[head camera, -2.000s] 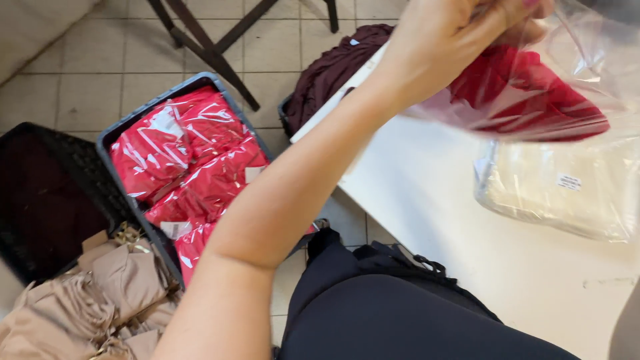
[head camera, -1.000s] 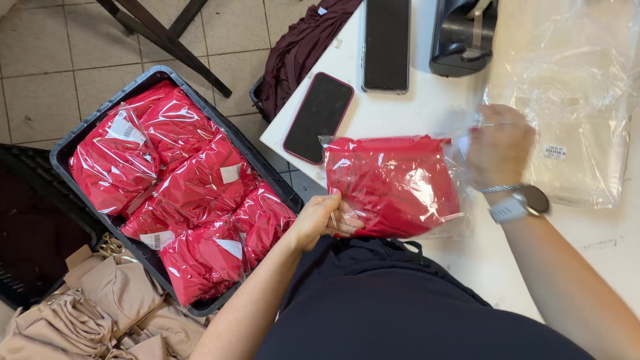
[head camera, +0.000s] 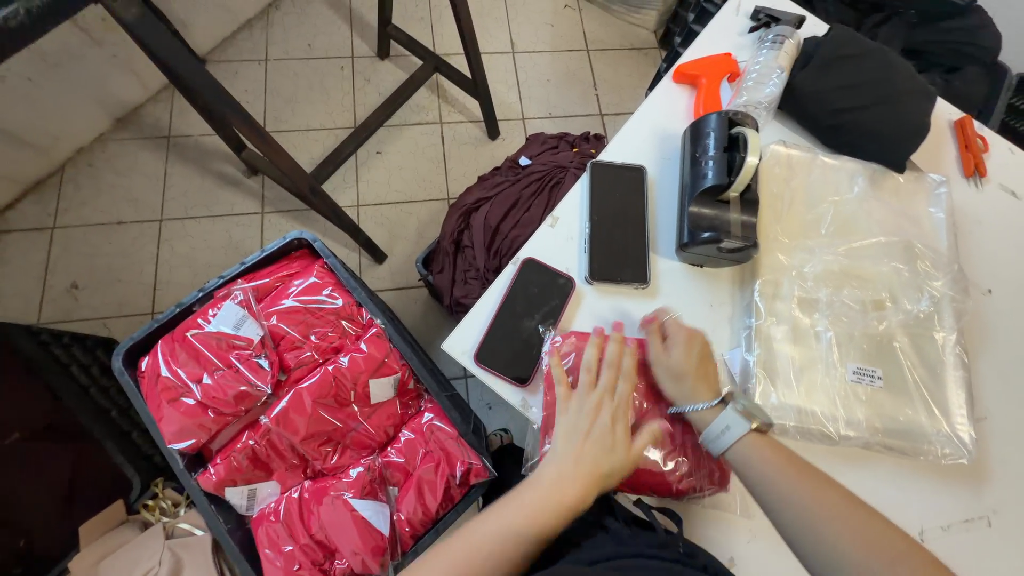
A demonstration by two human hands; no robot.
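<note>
A red garment in a clear plastic bag (head camera: 680, 464) lies on the near edge of the white table. My left hand (head camera: 600, 408) presses flat on it, fingers spread. My right hand (head camera: 684, 364), with a bracelet and a watch at the wrist, is curled at the bag's upper right side; whether it pinches the plastic is hard to see. Just beyond the bag lies a phone with a pinkish rim (head camera: 525, 320), and a second phone (head camera: 618, 224) is farther up. To the right is a stack of clear plastic bags (head camera: 864, 320) with a printed label.
A black tape dispenser (head camera: 718, 192), an orange tagging gun (head camera: 708, 80), black fabric (head camera: 856, 96) and orange thread snips (head camera: 970, 150) occupy the table's far part. Left of the table, a dark crate (head camera: 300, 240) holds several bagged red garments. Maroon fabric (head camera: 512, 216) and beige fabric (head camera: 152, 548) lie lower.
The bagged red garment, held up two seconds ago, now rests on the table. My left hand has gone from holding its left edge to lying spread on top.
</note>
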